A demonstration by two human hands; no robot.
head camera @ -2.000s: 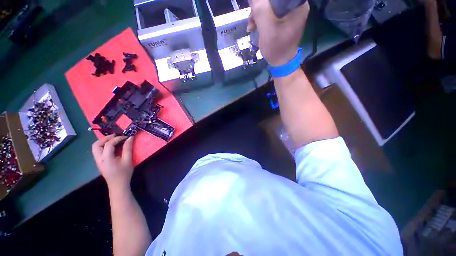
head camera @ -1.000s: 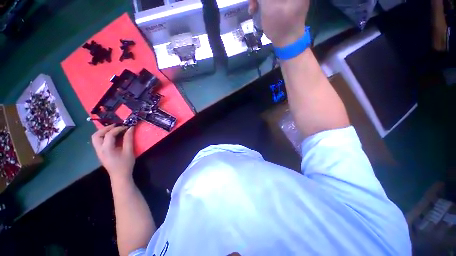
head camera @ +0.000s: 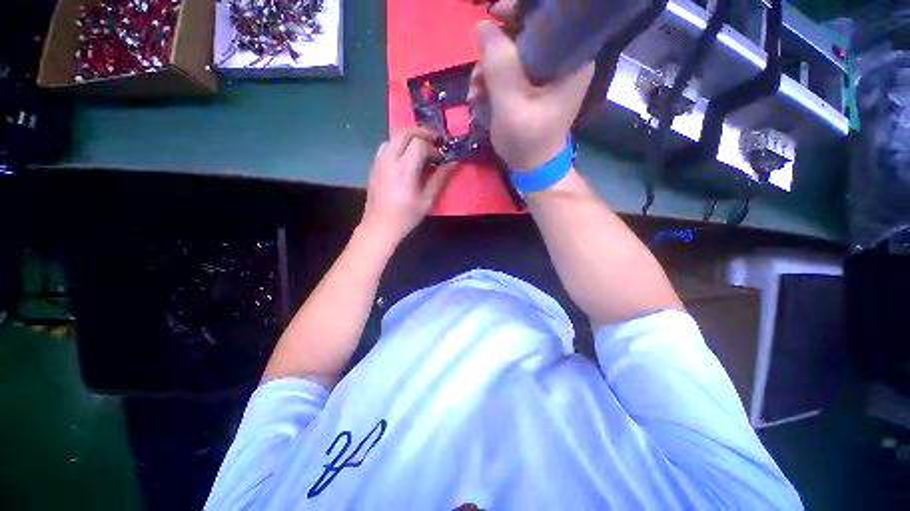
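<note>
The dark mechanical assembly (head camera: 429,100) lies on the red work mat (head camera: 419,40), partly hidden by my right hand and the tool. My left hand (head camera: 401,180) is at the near left edge of the assembly, with thumb and fingertips on a small part there. My right hand (head camera: 529,110) is over the right side of the assembly, wrapped around the thick grey electric screwdriver (head camera: 589,35). The screwdriver's tip is hidden. A blue wrist strap (head camera: 544,174) is on my right wrist.
A brown carton of red-and-silver parts (head camera: 198,50) and a white tray of small metal parts (head camera: 334,55) stand at the back left. Two screw feeders (head camera: 624,85) stand right of the mat, with black cables. A large dark bin (head camera: 110,299) is below the bench at left.
The view has turned, so the mat sits nearer the middle. My right hand has moved with the screwdriver from the feeders to over the assembly. My left hand stays at the assembly's edge.
</note>
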